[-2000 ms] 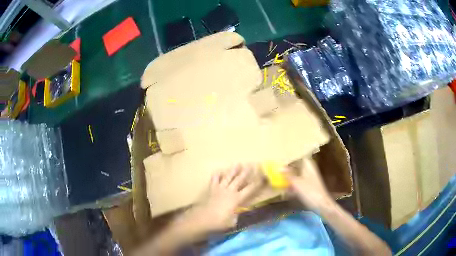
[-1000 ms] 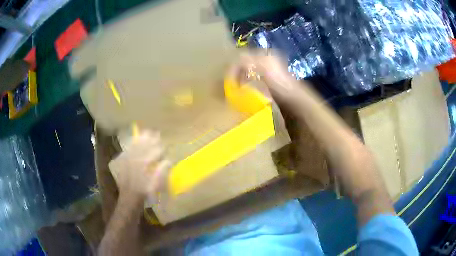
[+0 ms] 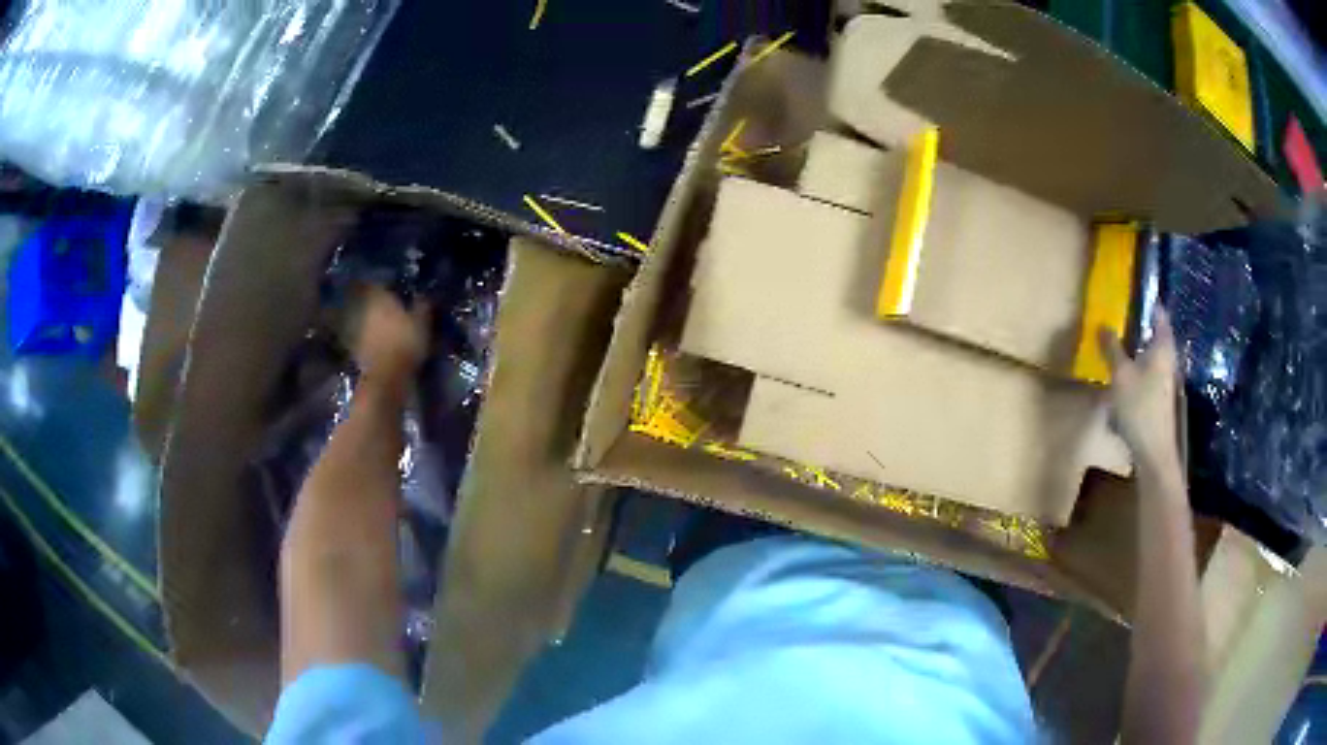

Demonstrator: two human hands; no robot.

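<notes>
A partly folded tuck-top gift box (image 3: 995,269), plain brown inside with two yellow side walls raised, lies over flat brown box blanks (image 3: 786,277) in the work carton (image 3: 619,381). My right hand (image 3: 1144,390) is at the box's right yellow wall, thumb and fingers on either side of it. My left hand (image 3: 390,338) is blurred and reaches into the deep accessory carton (image 3: 218,437) at left, among dark shiny bagged accessories (image 3: 473,299). Its fingertips are hidden, so I cannot tell whether it holds anything.
Yellow die-cut scraps (image 3: 662,408) lie along the work carton's edges and on the black mat (image 3: 451,109). Clear plastic trays or bags (image 3: 160,88) are at upper left. Dark shiny bagged units (image 3: 1259,364) are at right. A yellow box (image 3: 1214,73) is at upper right.
The view has swung left. My left hand has left the gift box and gone into the left carton. My right hand has moved to the box's right wall; two yellow walls now stand.
</notes>
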